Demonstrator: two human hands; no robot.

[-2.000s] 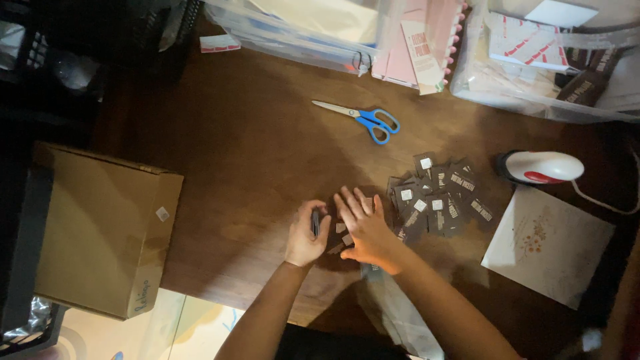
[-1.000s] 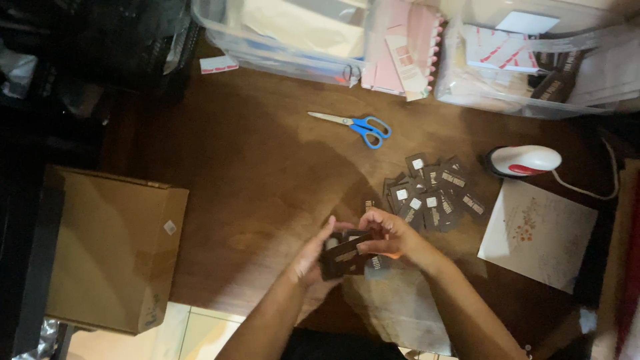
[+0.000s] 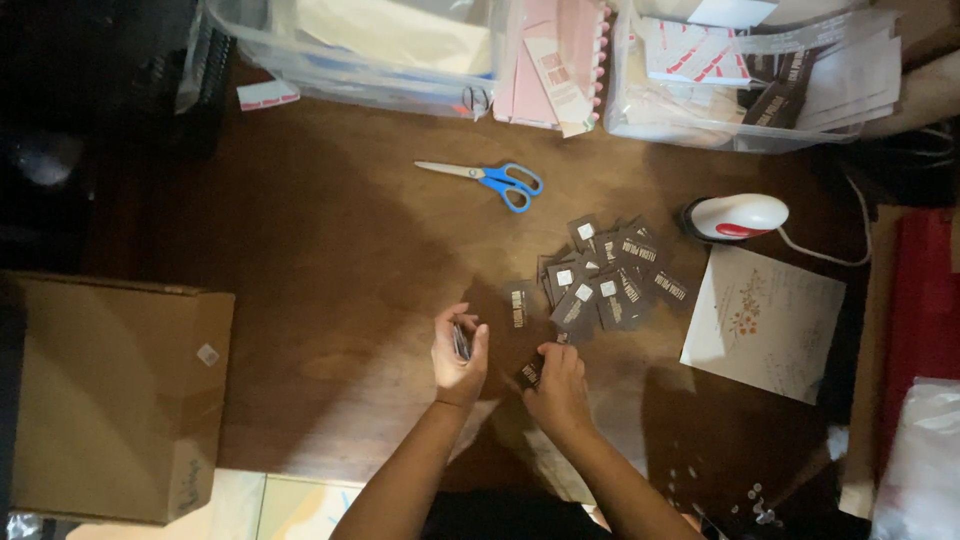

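My left hand [image 3: 459, 356] is curled around a small stack of dark cards [image 3: 461, 343], seen nearly edge-on between thumb and fingers. To its right my right hand [image 3: 559, 379] has its fingertips down at a dark printed card [image 3: 531, 371] near the tabletop; whether it grips the card cannot be told. One loose dark card [image 3: 517, 305] lies above, between both hands. Beyond it is a heap of dark cards [image 3: 607, 274], several with white square stickers. Blue-handled scissors [image 3: 495, 180] lie farther back on the wooden table.
Clear plastic bins [image 3: 375, 82] and a pink ring-bound notebook [image 3: 525, 75] line the back. A cardboard box [image 3: 120, 397] is at left. On the right are a white and red corded device [image 3: 739, 217], a white sheet with a floral print [image 3: 765, 326] and a plastic bag [image 3: 922, 465].
My hands were together over dark cards a second ago; now they are apart, the left with a stack. A loose card lies left of the heap, where none lay before.
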